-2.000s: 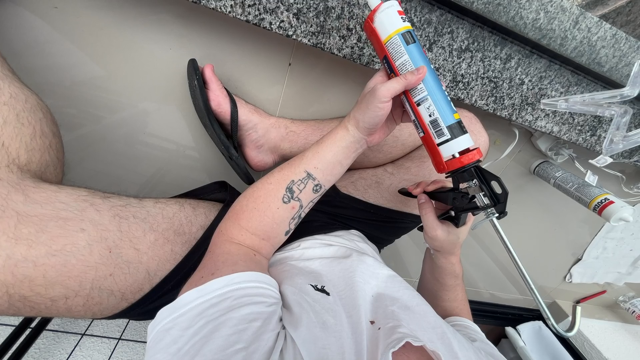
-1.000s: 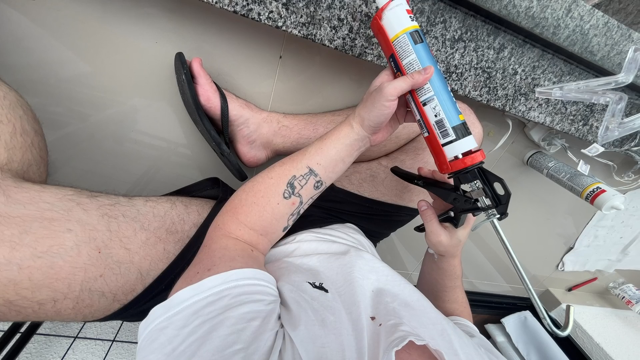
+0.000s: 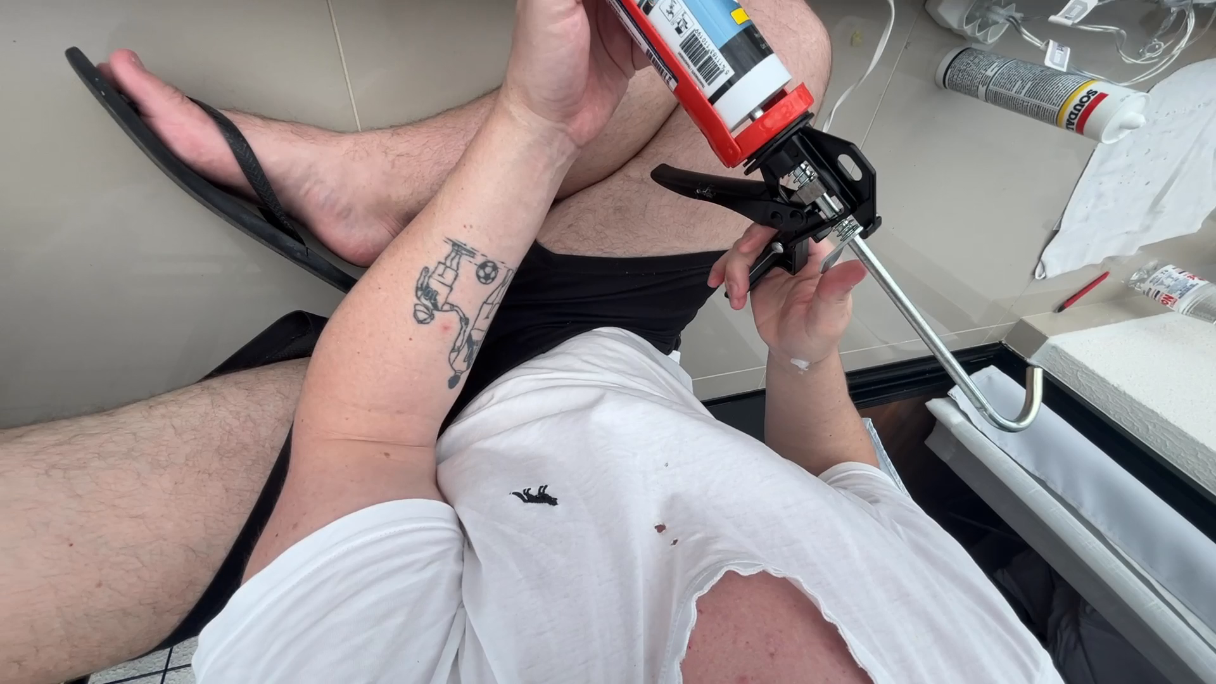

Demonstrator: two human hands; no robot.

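Note:
Across the top hangs a red-framed caulking gun point(image 3: 770, 131) with a blue-and-white sealant cartridge point(image 3: 709, 59) in it; its upper end lies outside the view. My left hand point(image 3: 570, 71) grips the cartridge and frame from the left side, its fingers partly cut off or hidden. Beneath the black gun body, my right hand point(image 3: 793, 294) is on the fixed handle, with fingers on its left and thumb at the right near the metal release tab. The black trigger point(image 3: 717, 190) stands away from the handle. From the gun's back, the hooked steel rod point(image 3: 936, 332) slants down to the right.
A second sealant cartridge point(image 3: 1026, 90) lies on the tiled floor beside white cables point(image 3: 1154, 47) and a white sheet point(image 3: 1149, 171). A red pencil-like object point(image 3: 1082, 292) and a clear bottle point(image 3: 1173, 285) are at the right edge. My bare legs and a flip-flop point(image 3: 190, 199) occupy the left.
The trigger has swung away from the handle, and my right hand's fingers have come off it. My left hand stays on the cartridge. The view has shifted downward.

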